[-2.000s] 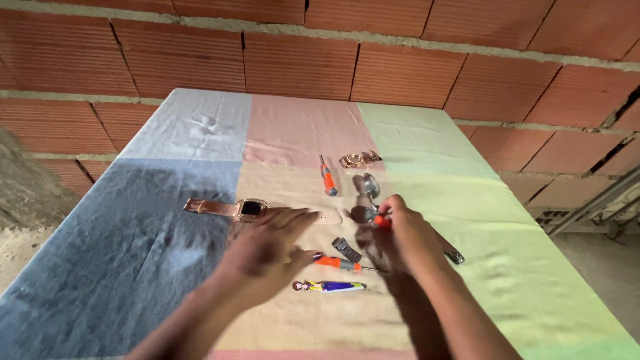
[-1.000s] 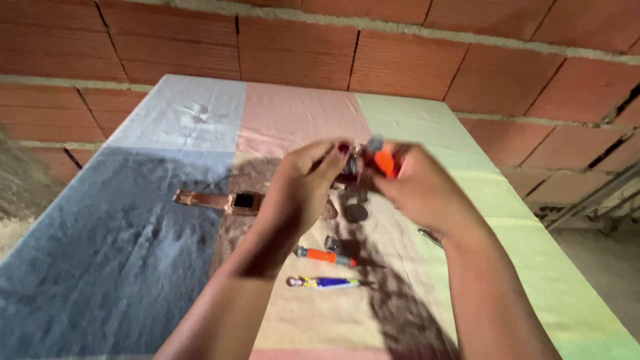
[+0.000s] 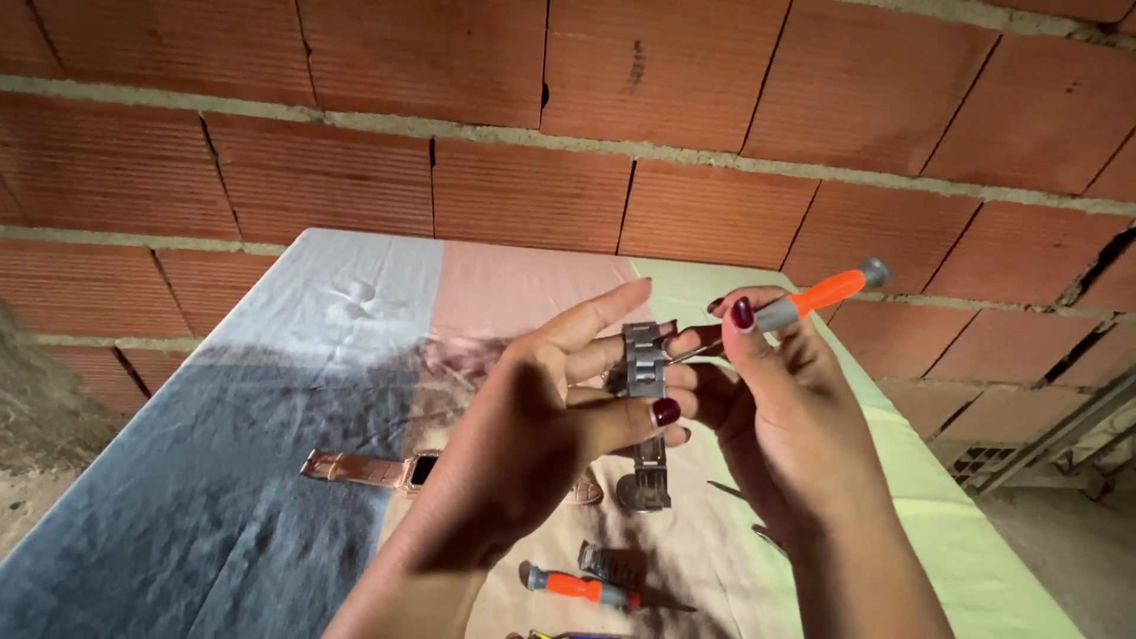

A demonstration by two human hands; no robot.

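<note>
My left hand [image 3: 568, 399] pinches a metal link watch bracelet [image 3: 646, 377] between thumb and fingers, above the cloth-covered table. My right hand [image 3: 781, 399] grips a small screwdriver with an orange and grey handle [image 3: 830, 293]; its thin shaft points left and its tip meets the side of the bracelet's links. The bracelet hangs down past my left thumb, its lower end over a dark round object [image 3: 632, 493] on the cloth. A second orange and grey screwdriver [image 3: 572, 586] lies below, beside a short piece of metal link band [image 3: 606, 563].
A watch with a square dark face and pinkish-brown strap [image 3: 355, 469] lies left of my left forearm, partly hidden. Thin metal tools [image 3: 769, 538] lie near my right wrist. A colourful slim object [image 3: 577, 635] shows at the bottom edge. A brick wall [image 3: 524, 195] stands behind the table.
Two seconds ago my left hand was low over the cloth without the bracelet; now it holds the bracelet up. The right hand's screwdriver has come against the links. The view has tilted up.
</note>
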